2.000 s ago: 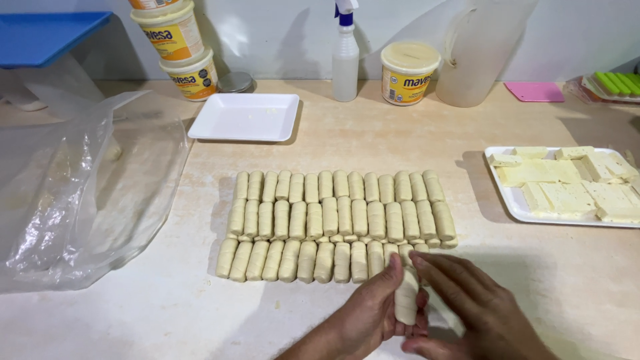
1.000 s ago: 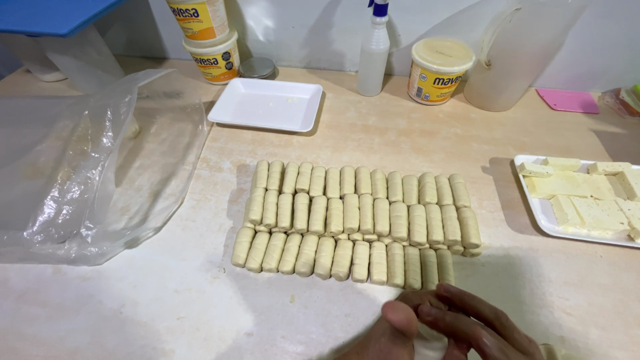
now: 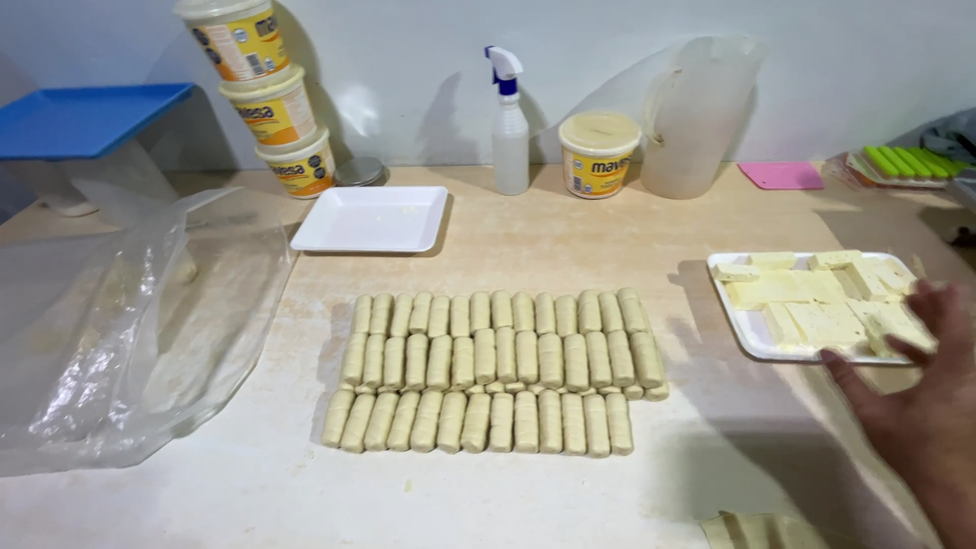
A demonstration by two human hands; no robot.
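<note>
My right hand (image 3: 915, 381), fingers spread, is over the right edge of a white foam tray (image 3: 743, 335) holding sticks and slabs of white cheese (image 3: 820, 324). Nothing shows in its grasp, though motion blurs it. My left hand is out of the frame. At the bottom edge lies a flat strip of dough (image 3: 762, 530), partly cut off by the frame. Rows of dough-wrapped rolls (image 3: 499, 358) lie side by side in the middle of the table, with more rolls beneath the upper rows.
An emptied-looking white foam tray (image 3: 370, 221), a spray bottle (image 3: 511, 145), Mavesa tubs (image 3: 598, 156) and a plastic pitcher (image 3: 698, 122) stand along the wall. A clear plastic bag (image 3: 152, 343) covers the left side. A pink scraper (image 3: 785, 175) and blue tray (image 3: 91, 114) are behind.
My hands were together around a roll at the front row two seconds ago. My right hand has since moved to the cheese tray, and my left has left view.
</note>
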